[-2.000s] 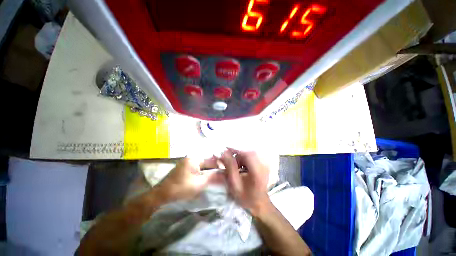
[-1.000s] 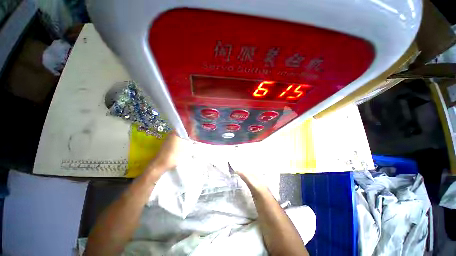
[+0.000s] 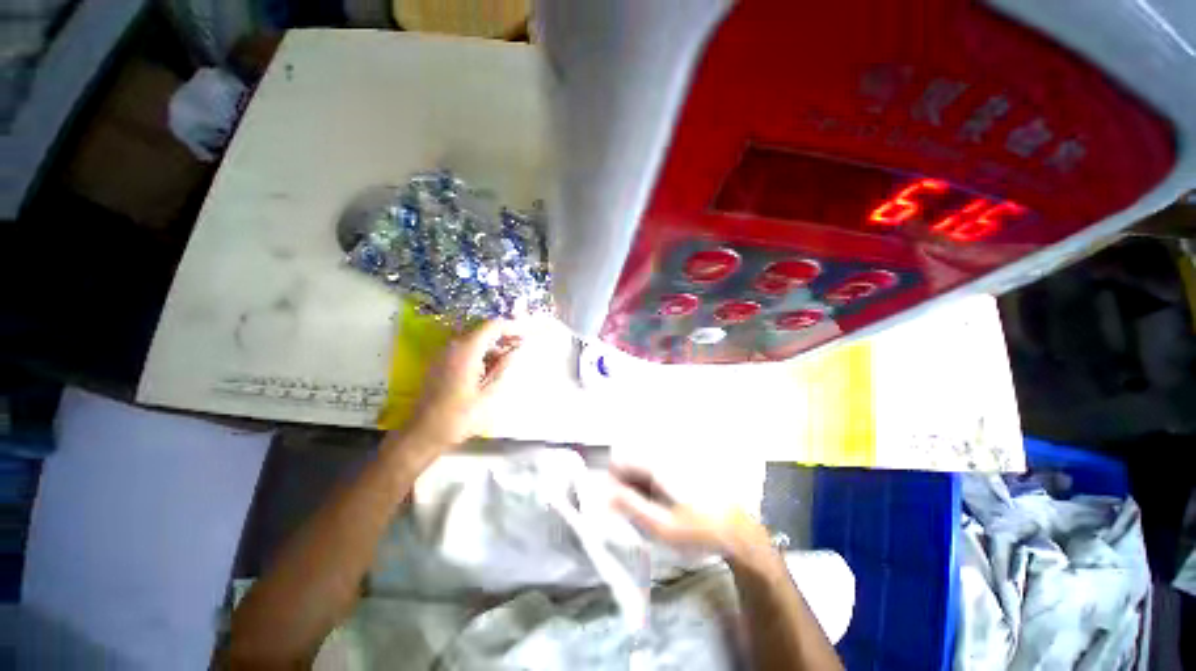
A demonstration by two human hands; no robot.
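The pale grey-white garment [image 3: 498, 524] lies over my lap up to the table's front edge. My left hand [image 3: 462, 374] is at the near edge of the loose silver-blue metal parts [image 3: 453, 249], fingers bent; whether it holds a part cannot be told. My right hand [image 3: 682, 514] lies on the garment at the front of the table, its fingertips lost in glare, so its grip is unclear. The servo button machine [image 3: 813, 197] fills the upper right, its red display reading 616. The area below its head is washed out by bright light.
Off-white table [image 3: 249, 315] with yellow tape [image 3: 839, 400] and a ruler scale [image 3: 302, 393]. A blue crate [image 3: 885, 551] with pale garments [image 3: 1049, 564] stands at the lower right. A pale side stand [image 3: 144, 524] is at the lower left.
My left hand has moved from below the machine head to the metal parts. My right hand has drawn back onto the garment. The display went from 615 to 616. The view has shifted left.
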